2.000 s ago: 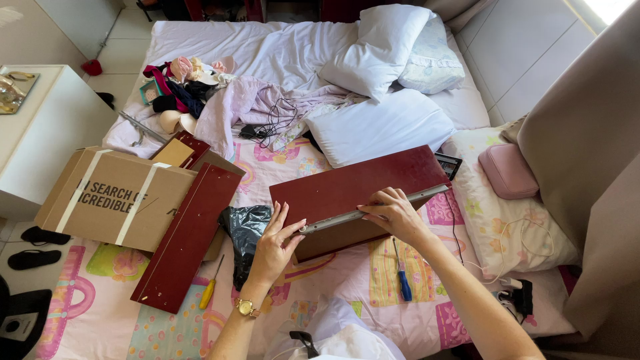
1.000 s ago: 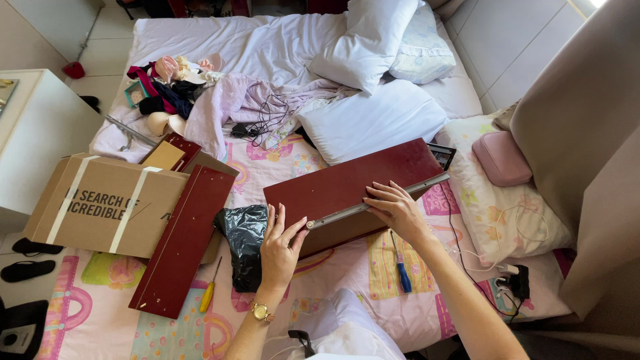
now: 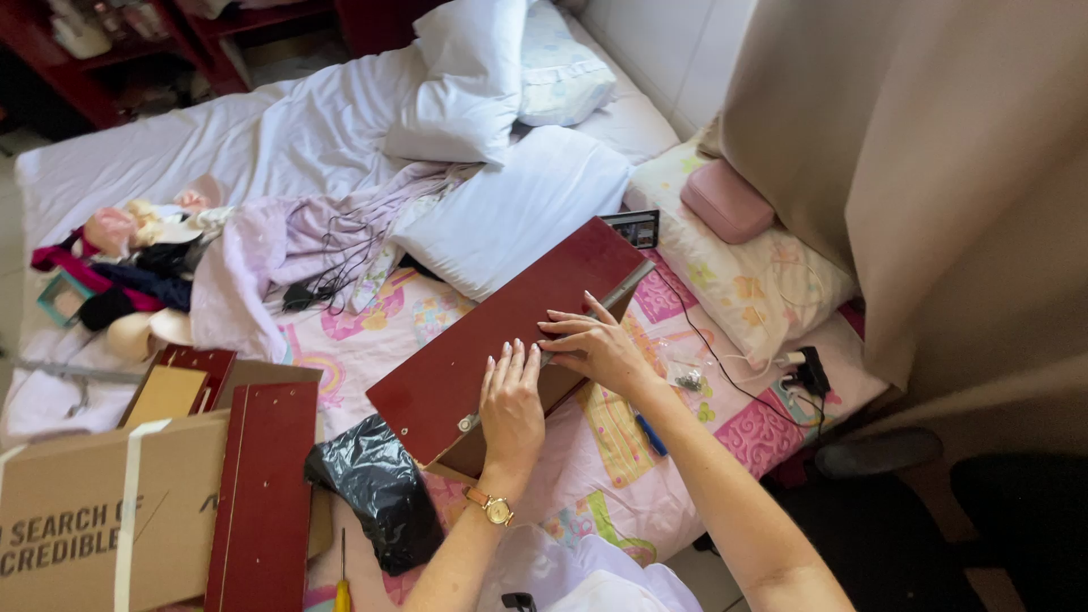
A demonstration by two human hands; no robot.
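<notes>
A dark red wooden drawer box [image 3: 501,331] lies at a slant on the bed, a metal drawer slide [image 3: 625,285] running along its near upper edge. My left hand [image 3: 512,408] rests with extended fingers on that edge, near the box's lower left end; a watch is on the wrist. Beside it, my right hand [image 3: 599,344] touches the slide around its middle, thumb and fingers bent over the edge; whether it pinches the slide cannot be told. A blue-handled screwdriver [image 3: 651,434] lies under my right forearm, near a small clear bag of hardware [image 3: 687,376].
At the left are a cardboard box [image 3: 68,510], a red panel [image 3: 265,493], a black plastic bag [image 3: 378,489] and a yellow-handled screwdriver [image 3: 342,595]. Clothes [image 3: 161,272] and pillows [image 3: 518,221] lie farther back. A cable [image 3: 722,365] runs to a charger [image 3: 812,371] at the right.
My left hand has moved from the slide's left end toward my right hand, its fingers now laid on the box edge. The view has turned and come closer.
</notes>
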